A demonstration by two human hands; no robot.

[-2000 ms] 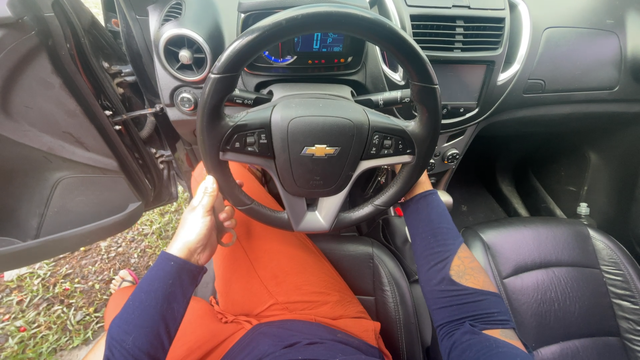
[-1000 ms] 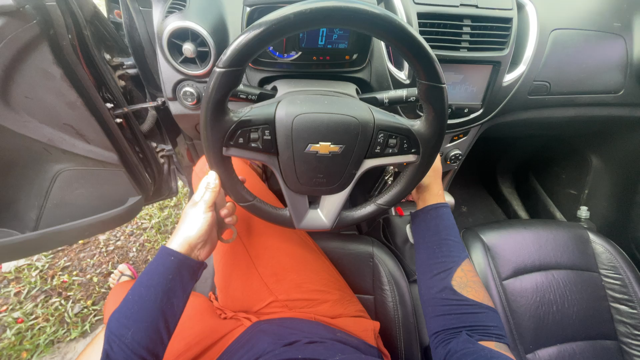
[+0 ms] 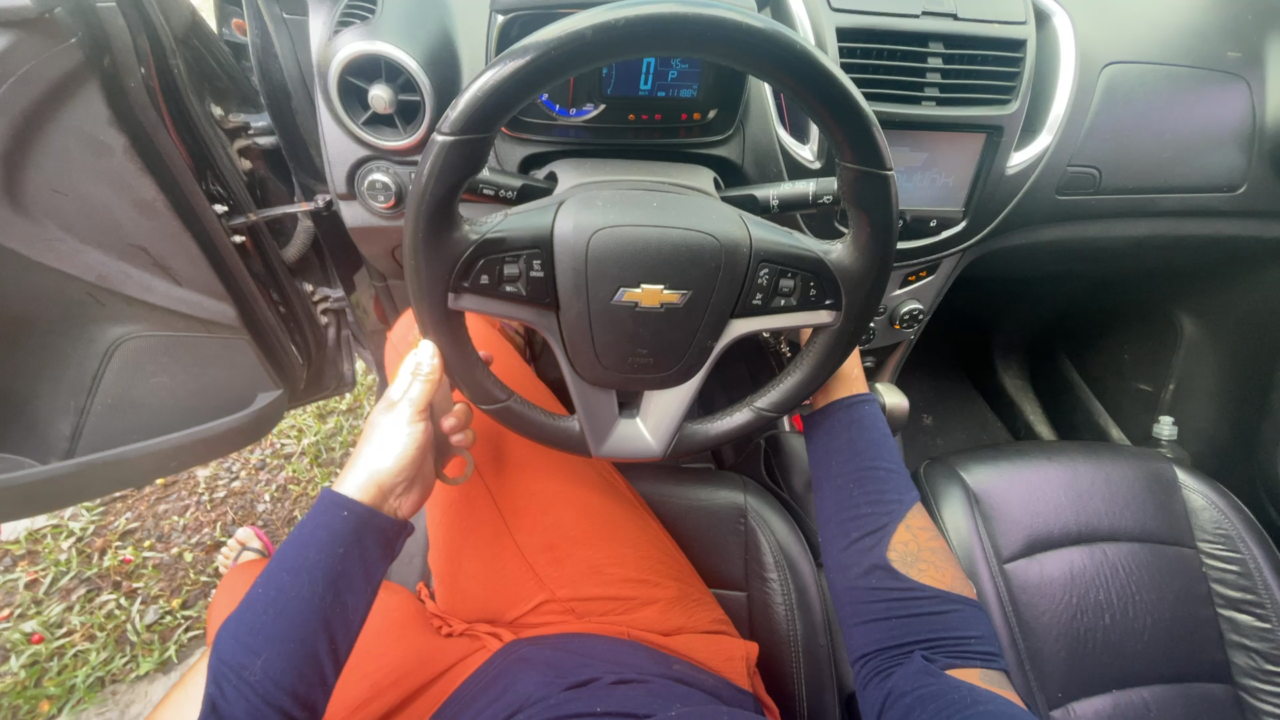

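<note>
In the head view my left hand (image 3: 412, 430) is closed on a small object with a ring at its end (image 3: 456, 467), just left of the lower rim of the black steering wheel (image 3: 870, 250). What the object is cannot be made out. My right hand (image 3: 838, 378) is behind the wheel's lower right rim, near the steering column; its fingers are hidden, so its hold cannot be told. Some keys seem to hang beside it, partly covered. The instrument cluster (image 3: 650, 85) is lit above the column.
The car door (image 3: 130, 430) stands open at the left, with grass (image 3: 100, 600) outside. One foot in a sandal (image 3: 245, 548) is out there. The gear lever (image 3: 890, 405), a lit centre screen (image 3: 915, 170) and the black leather passenger seat (image 3: 1100, 560) are at the right.
The centre screen, dark two seconds ago, now shows a bright picture. Both hands have stayed in about the same places.
</note>
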